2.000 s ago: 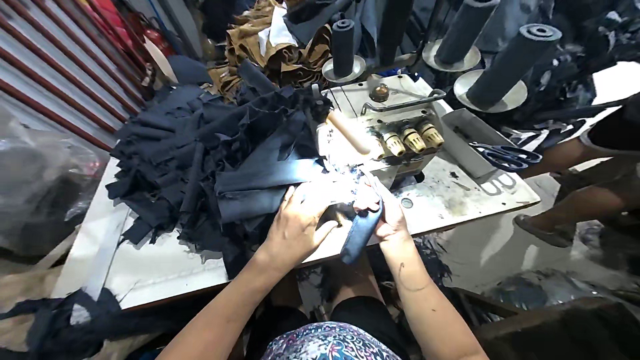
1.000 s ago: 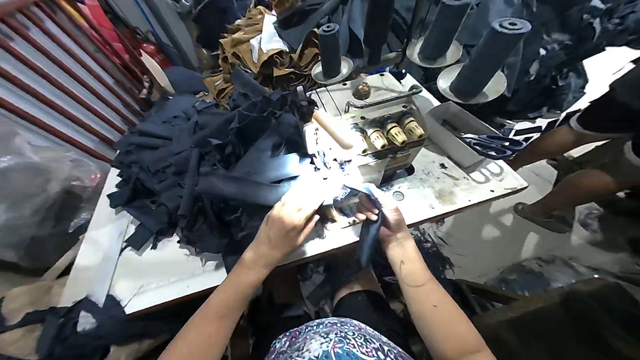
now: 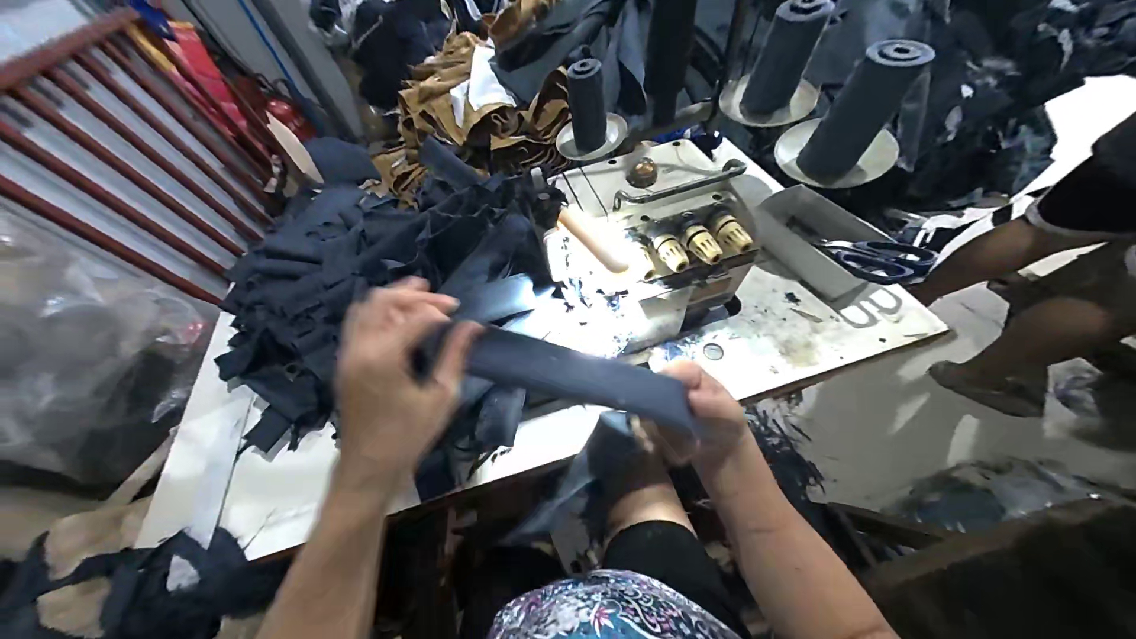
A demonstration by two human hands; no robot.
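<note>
A strip of dark blue fabric (image 3: 568, 371) is stretched between my hands, in front of a white overlock sewing machine (image 3: 657, 311) with a lit needle area. My left hand (image 3: 399, 355), blurred, grips the strip's left end between thumb and fingers. Its right end is in my right hand (image 3: 706, 413), near the table's front edge. Another dark piece of cloth (image 3: 586, 470) hangs below my right hand, over my lap; whether it joins the strip cannot be told. A heap of dark fabric pieces (image 3: 346, 266) lies on the table left of the machine.
Thread cones (image 3: 865, 111) stand behind the machine. A grey tray (image 3: 821, 235) with scissors (image 3: 879, 260) lies on the white table (image 3: 763, 355) at right. Brown cloth (image 3: 444, 98) is piled behind. Red metal bars (image 3: 133, 160) stand at left. Another person's legs (image 3: 1029, 284) are at right.
My left hand has moved left and away from the machine's needle area, where both hands were close together. The strip now spans the gap between them.
</note>
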